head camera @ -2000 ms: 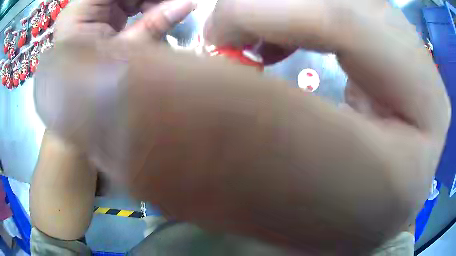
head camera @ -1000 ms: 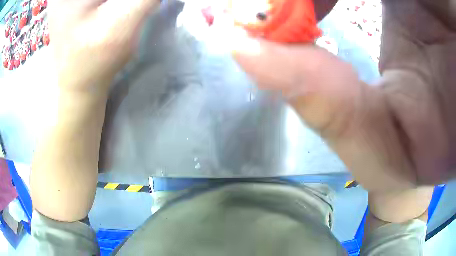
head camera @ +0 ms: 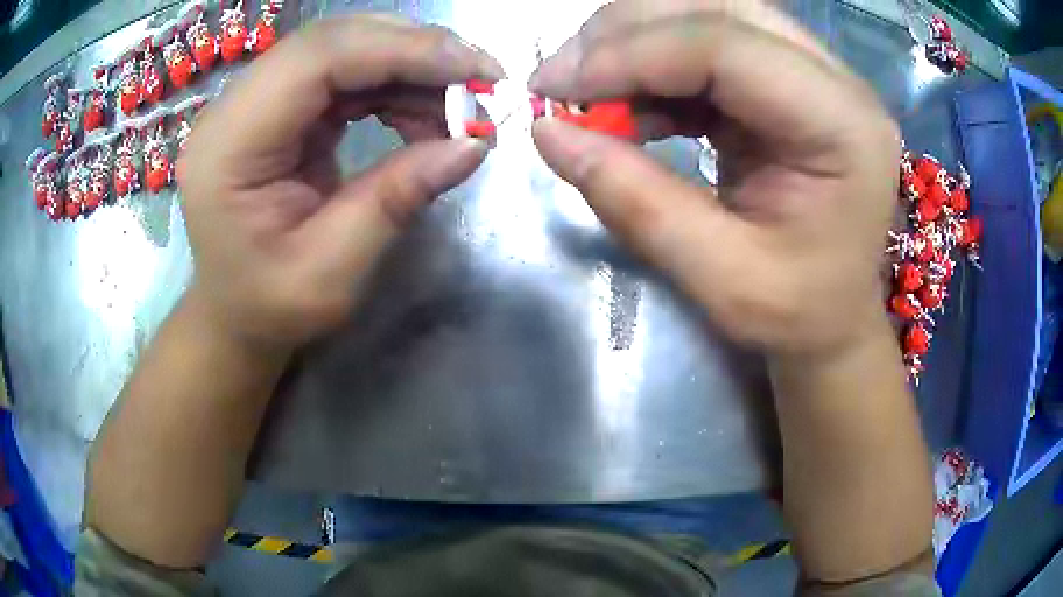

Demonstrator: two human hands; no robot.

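Observation:
My left hand [head camera: 338, 152] pinches a small white part with red bits [head camera: 465, 110] between thumb and fingertips. My right hand [head camera: 699, 152] pinches a small red figure part [head camera: 600, 116] between thumb and index finger. The two parts face each other above the metal bench, with a bright glare between the fingertips. Whether anything joins them is hard to tell. Two rows of red-and-white figures [head camera: 157, 163] lie at the upper left of the bench.
Loose red figure parts [head camera: 929, 239] lie heaped at right beside the lilac-blue tub [head camera: 1000, 280]. More red-and-white pieces [head camera: 947, 49] lie at the far upper right. The metal bench's [head camera: 513, 437] front edge is close to my body, above yellow-black floor tape [head camera: 280, 546].
The view has cleared. My hands were close to the camera and blurred; now they are further off, with fingertips close together. My left hand has come in from the left.

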